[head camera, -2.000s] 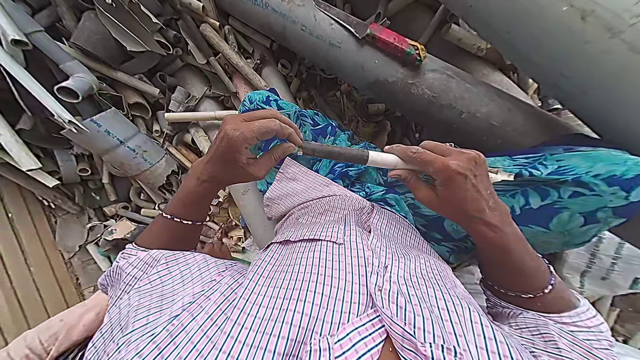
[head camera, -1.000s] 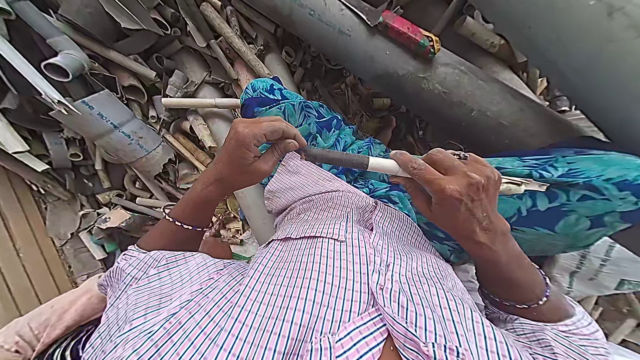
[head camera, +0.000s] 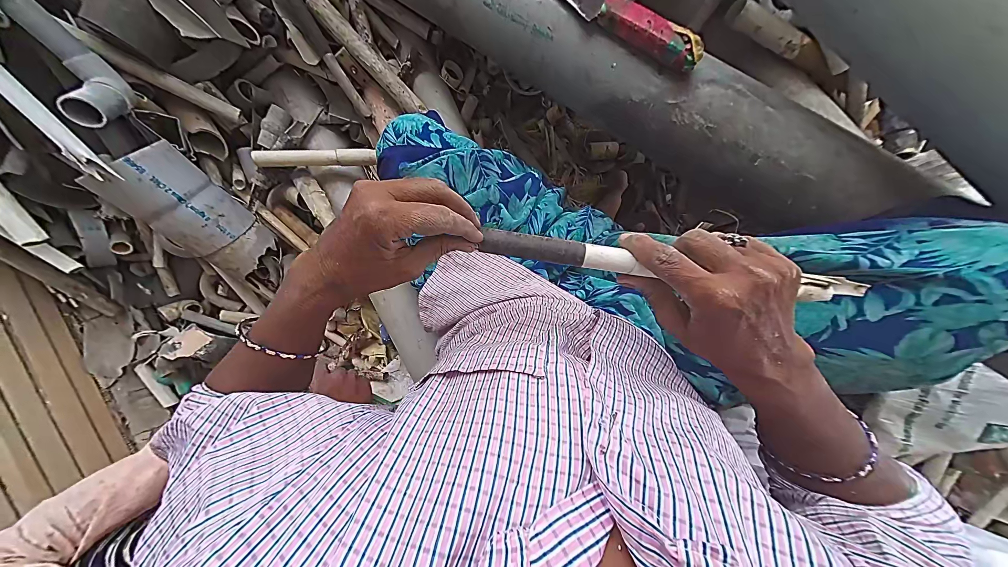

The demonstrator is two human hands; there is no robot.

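Note:
Across my lap lies a thin pipe [head camera: 539, 246], dark grey on its left part and white on its right, held level between both hands. The fingertips of my left hand [head camera: 398, 224] pinch its dark end. My right hand [head camera: 720, 295] is closed around the white part, and a pale, splintered end [head camera: 835, 288] sticks out past that palm. A blue and teal leaf-print cloth [head camera: 504, 185] covers my legs beneath the pipe. Whether the dark part is a sleeve or a coating, I cannot tell.
Scrap pipes, sticks and broken pipe pieces [head camera: 169, 197] heap up at the left. A large grey pipe [head camera: 654, 102] runs diagonally ahead, with a red wrapped object [head camera: 650, 33] on it. Slatted boards [head camera: 51, 378] lie at the lower left, a printed white sack [head camera: 941, 413] at the right.
My right hand has turned on the pipe, its back and a ring now facing up. My left hand keeps its pinch on the dark end.

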